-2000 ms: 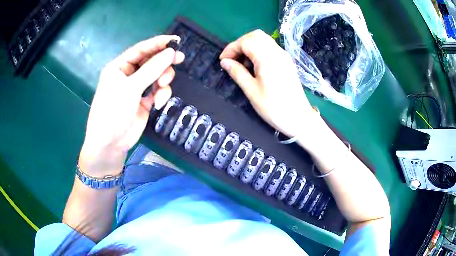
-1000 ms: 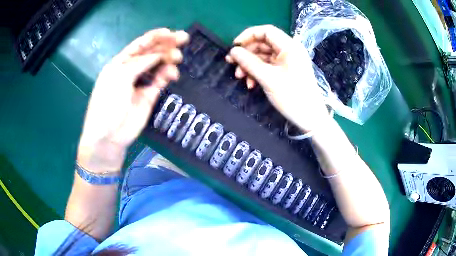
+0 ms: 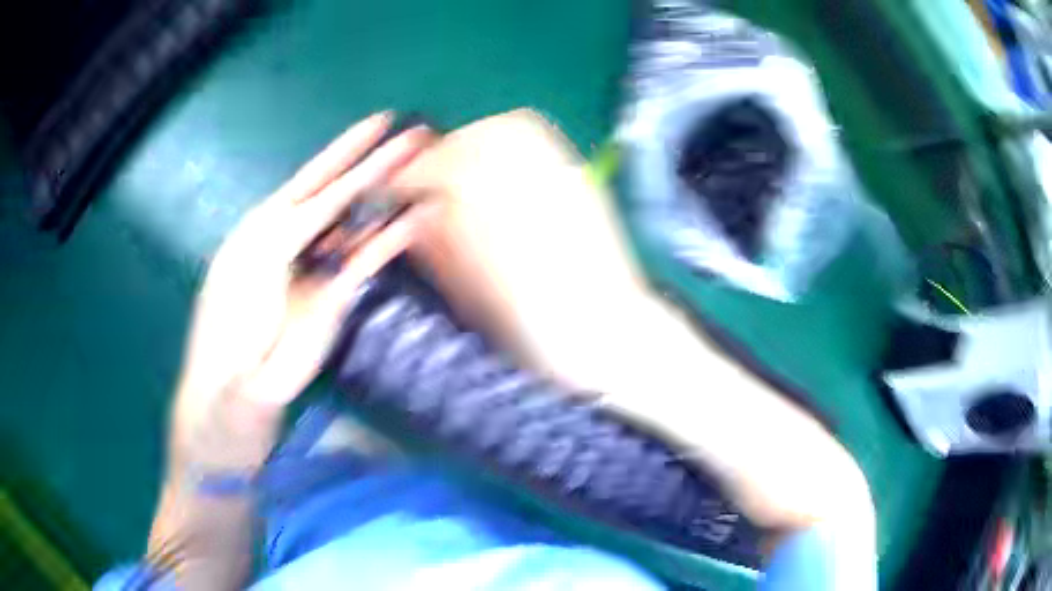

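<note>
The picture is blurred. My left hand (image 3: 271, 277) is over the left end of the black foam tray (image 3: 536, 496), its palm turned up and partly open, with dark small pieces (image 3: 329, 245) in the palm. My right hand (image 3: 496, 208) reaches across the tray, and its fingertips meet my left fingers and palm; what they pinch is hidden. A row of grey oblong housings (image 3: 461, 387) lies in the near side of the tray. The far row is mostly covered by my right hand and forearm.
An open clear plastic bag (image 3: 796, 260) of black pieces (image 3: 738, 167) lies beyond the tray on the green mat (image 3: 508, 52). Stacked foam trays (image 3: 121, 98) stand at upper left. A white box with a round black grille, likely an air blower (image 3: 952, 387), is at right.
My right hand has moved left from above the tray's far row to my left hand, and their fingers now meet. The view has shifted slightly and blurred.
</note>
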